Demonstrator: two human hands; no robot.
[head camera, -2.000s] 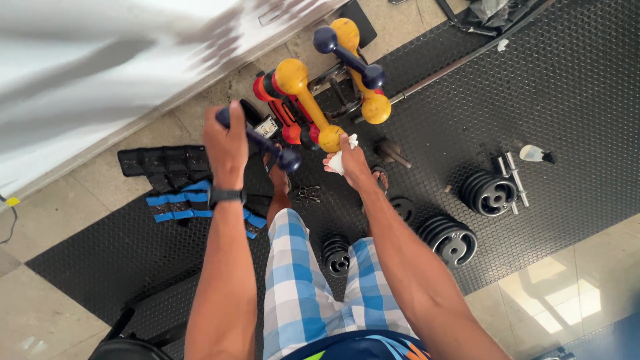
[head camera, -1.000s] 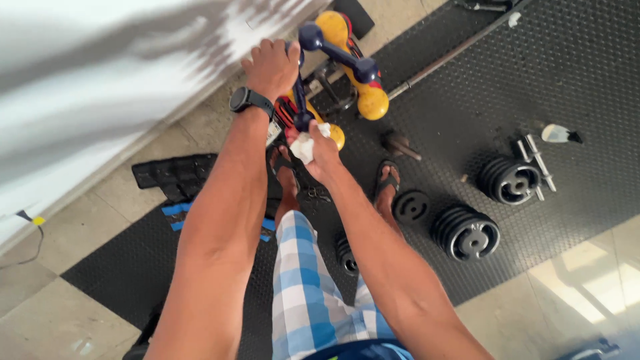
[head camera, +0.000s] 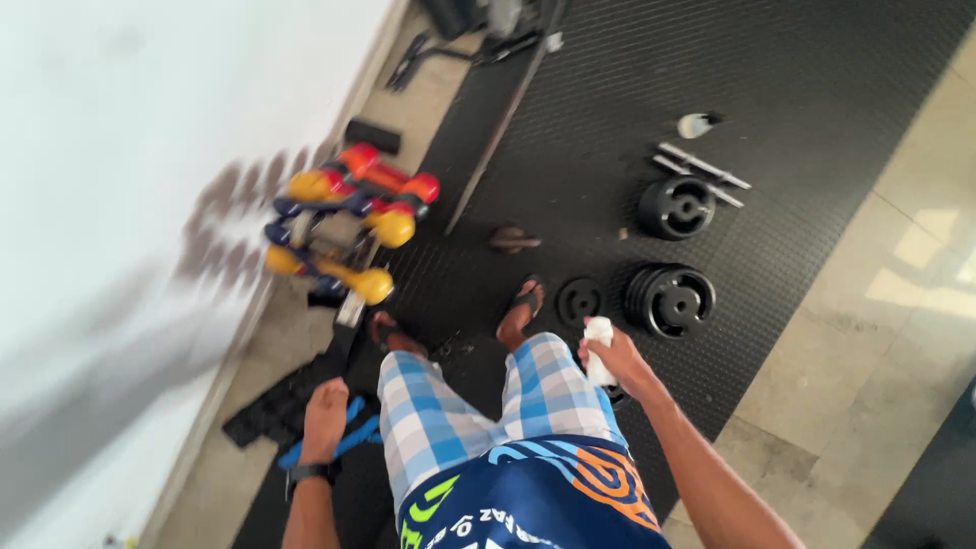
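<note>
My left hand (head camera: 327, 412), with a dark watch on its wrist, hangs low beside the blue-and-black straps (head camera: 358, 435); nothing shows in it, and its fingers are partly hidden. In my right hand (head camera: 627, 357) is a crumpled white cloth (head camera: 600, 351), held near the right leg of the checked shorts. A rack at the wall's foot carries several dumbbells, among them a yellow dumbbell (head camera: 374, 286), a red dumbbell (head camera: 389, 177) and a dark blue dumbbell (head camera: 324, 206). They look blurred. Neither hand touches them.
Stacked black weight plates (head camera: 680, 301) and a second plate stack (head camera: 677, 207) stand on the black rubber mat (head camera: 564, 168). Near them lie short metal bars (head camera: 701, 169), a bottle (head camera: 695, 125) and a flat plate (head camera: 579, 301). A long bar (head camera: 499, 133) stretches along the mat.
Both hands have drawn back from the dumbbell rack, down to either side of my body. The left hand held a dark blue dumbbell two seconds ago and no longer does. The view has shifted strongly.
</note>
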